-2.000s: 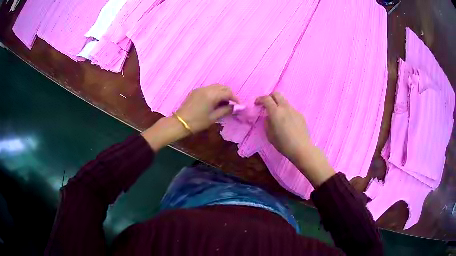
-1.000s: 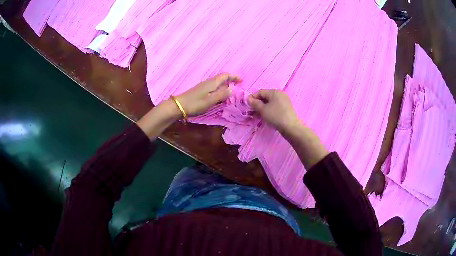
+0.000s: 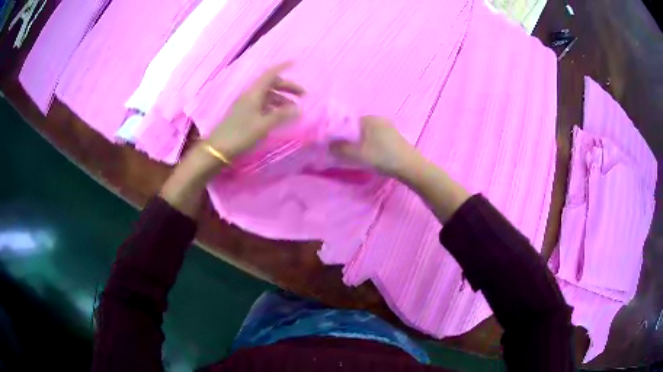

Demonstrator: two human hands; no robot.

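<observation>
Large stacks of pink ribbed cut panels (image 3: 494, 174) lie side by side on the dark brown table in front of me. My right hand (image 3: 374, 145) is closed on a gathered, blurred bunch of pink fabric (image 3: 327, 131) near the stack's lower end. My left hand (image 3: 251, 120) is to the left of the bunch, over the pink fabric, with its fingers apart and raised. The left stack's near edge is lifted and folded, with smooth pink fabric showing below the hands.
More pink panels (image 3: 116, 65) with a white strip (image 3: 167, 65) lie at the left. A pink stack with smaller folded pieces (image 3: 611, 218) lies at the right. A small dark object (image 3: 561, 42) and a pale printed sheet (image 3: 525, 11) are at the top right. The table edge curves nearest me.
My left hand has moved left and up, away from my right hand, and opened. The bunch has been pulled up, and the fabric below it is now folded and spread. The view has shifted.
</observation>
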